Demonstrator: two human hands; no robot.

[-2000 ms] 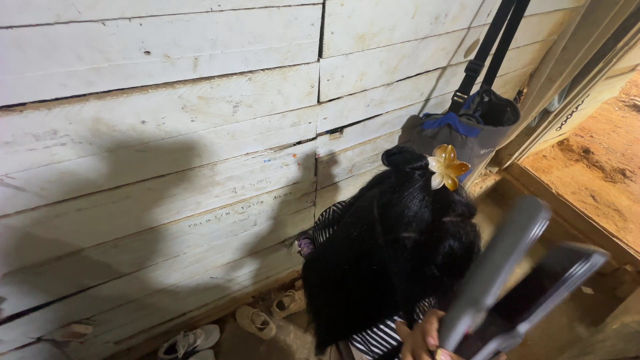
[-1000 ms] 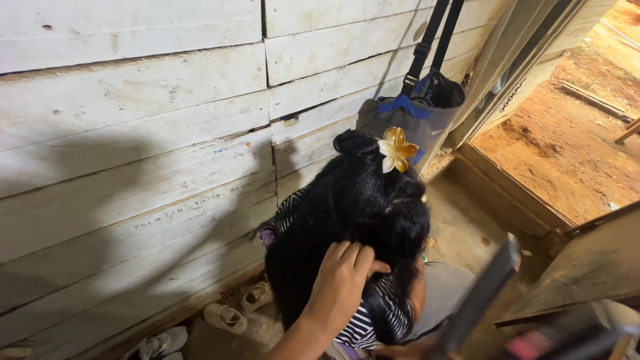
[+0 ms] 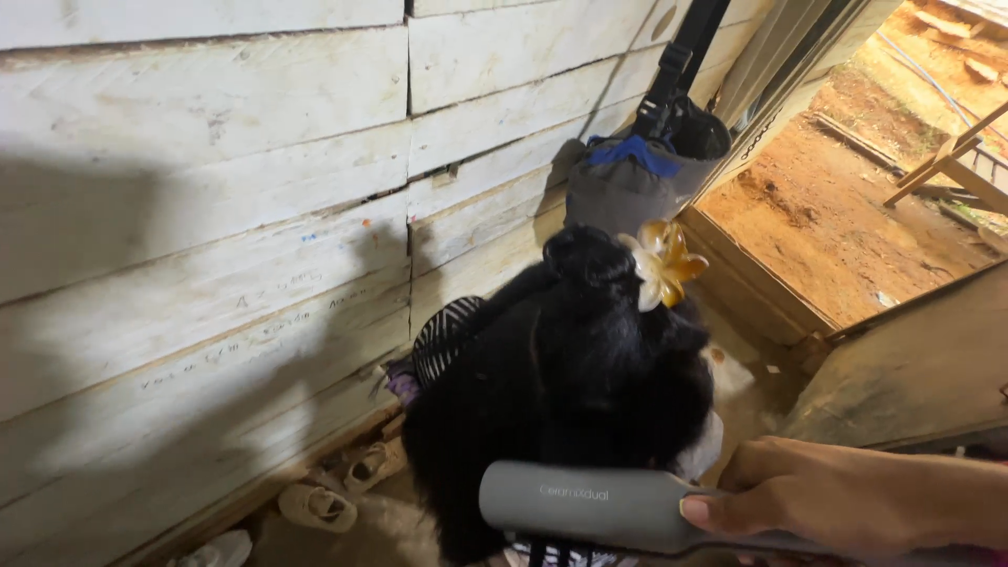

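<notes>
A grey hair straightener point(image 3: 587, 504) lies across the lower ends of a person's long black hair point(image 3: 504, 394), with my right hand point(image 3: 795, 488) closed around its handle at the lower right. Whether hair is between its plates cannot be seen. A yellow and white flower hair clip point(image 3: 663, 264) holds a gathered bun on top of the head. The person wears a black and white striped top point(image 3: 445, 339). My left hand is not visible.
Behind the person is a white plank wall point(image 3: 236, 197). A grey and blue bag point(image 3: 630, 177) hangs there by black straps. Shoes point(image 3: 317, 506) stand along the wall's foot. A doorway sill point(image 3: 760, 276) borders reddish ground; a wooden panel point(image 3: 906, 362) stands at right.
A hand that was on the hair one second ago is out of view. The straightener, raised at the right before, is now across the hair ends.
</notes>
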